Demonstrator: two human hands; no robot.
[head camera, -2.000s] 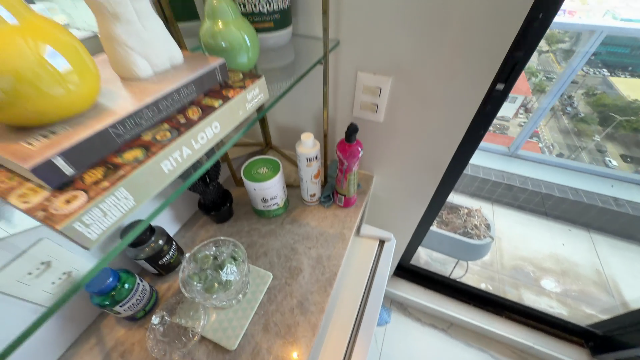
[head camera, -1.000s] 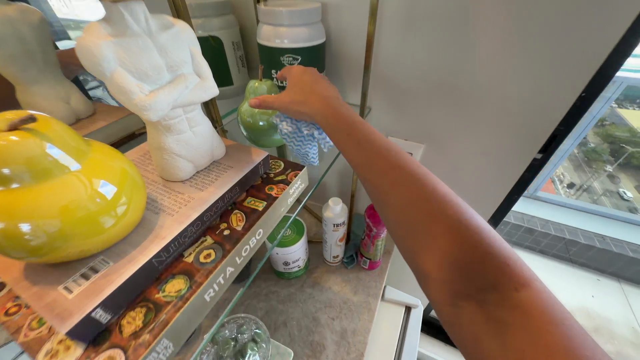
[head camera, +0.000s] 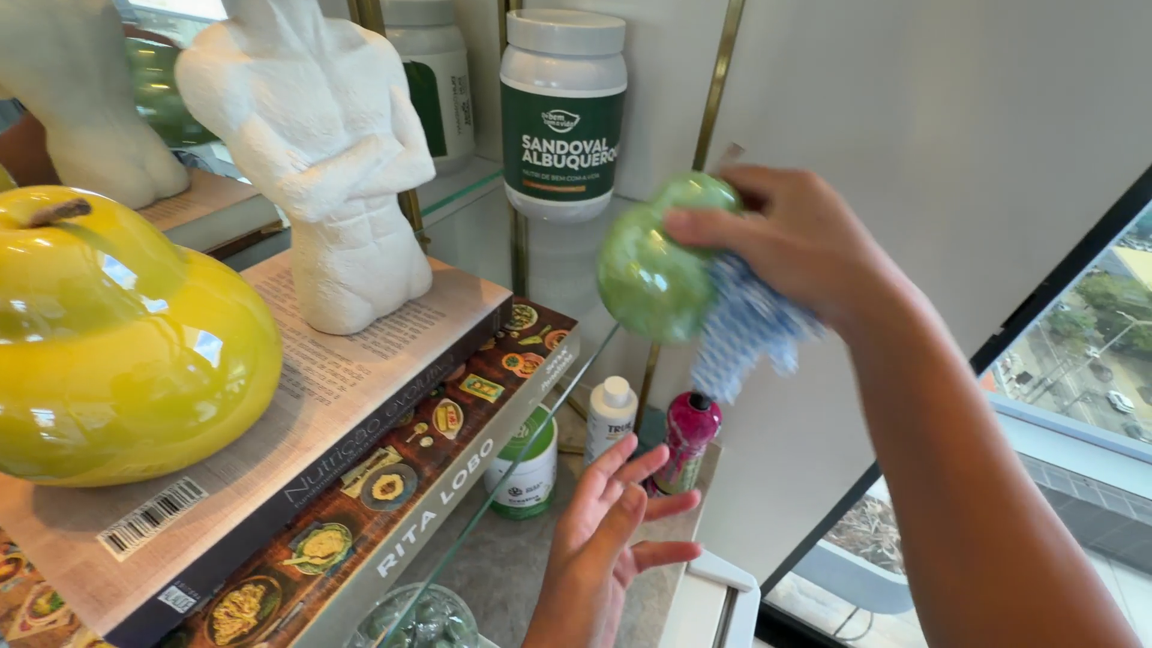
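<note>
My right hand (head camera: 792, 234) grips a glossy green pear ornament (head camera: 655, 270) by its upper part, holding it up in the air to the right of the glass shelf. A blue and white patterned cloth (head camera: 751, 319) hangs from the same hand, against the pear's side. Below the pear is my left hand (head camera: 612, 549), palm up with spread fingers and nothing in it. A white tub with a green label (head camera: 562, 117) stands at the back of the glass shelf (head camera: 477, 531), left of the pear.
Stacked books (head camera: 396, 432) on the shelf carry a white torso sculpture (head camera: 324, 171) and a yellow pear ornament (head camera: 126, 360). Lower down stand a green and white tub (head camera: 524, 468), a white bottle (head camera: 612, 414), a pink bottle (head camera: 686, 441) and a glass bowl (head camera: 418, 621). A brass post (head camera: 718, 85) rises behind.
The green pear, on the shelf two seconds ago, is now lifted off in my right hand. My left hand has come into view below it. The view has shifted closer to the shelf.
</note>
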